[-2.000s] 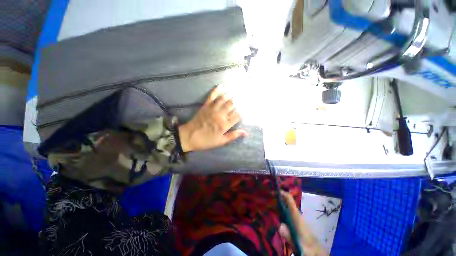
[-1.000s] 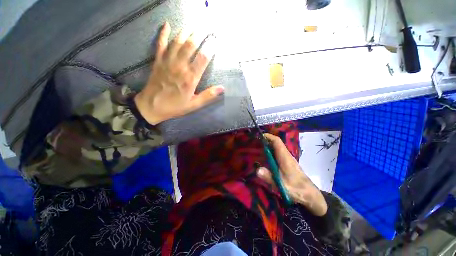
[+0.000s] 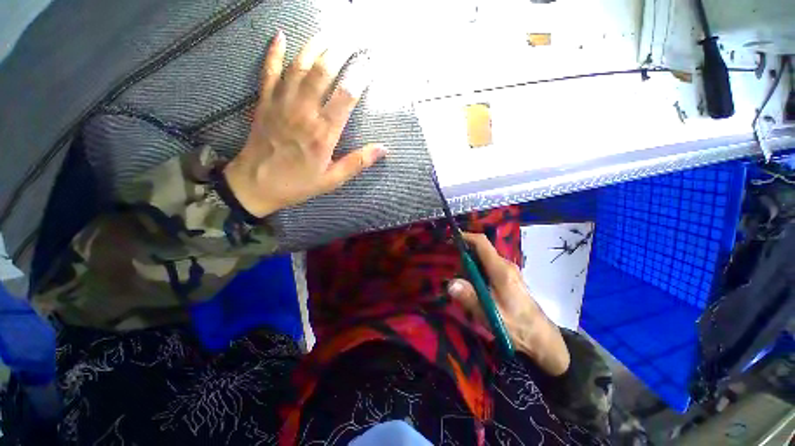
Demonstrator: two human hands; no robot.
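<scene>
A grey garment panel (image 3: pixel 366 196) with dark raised seams lies on the white table, its front edge at the table's edge. My left hand (image 3: pixel 301 139) lies flat on it, fingers spread, palm down; lamp glare washes out the fingertips. My right hand (image 3: pixel 506 300) is below the table edge and holds the fabric scissors (image 3: pixel 485 292) by their dark green handles. The dark blades point up to the panel's right front corner and touch or overlap its edge; I cannot tell whether they are parted. A dark navy cloth (image 3: pixel 65 200) shows beside my left sleeve.
A black-handled screwdriver (image 3: pixel 716 83) lies at the table's right. A small tan patch (image 3: pixel 479 125) is on the table bed. Below are a blue mesh crate (image 3: pixel 667 244), a white board (image 3: pixel 553 270) with dark thread clippings, and red-black patterned cloth (image 3: pixel 375 270) over my lap.
The view has tilted down, and the machine head has left the picture. My right hand has come up with the scissors to the panel's corner. My left hand now has its fingers spread wider.
</scene>
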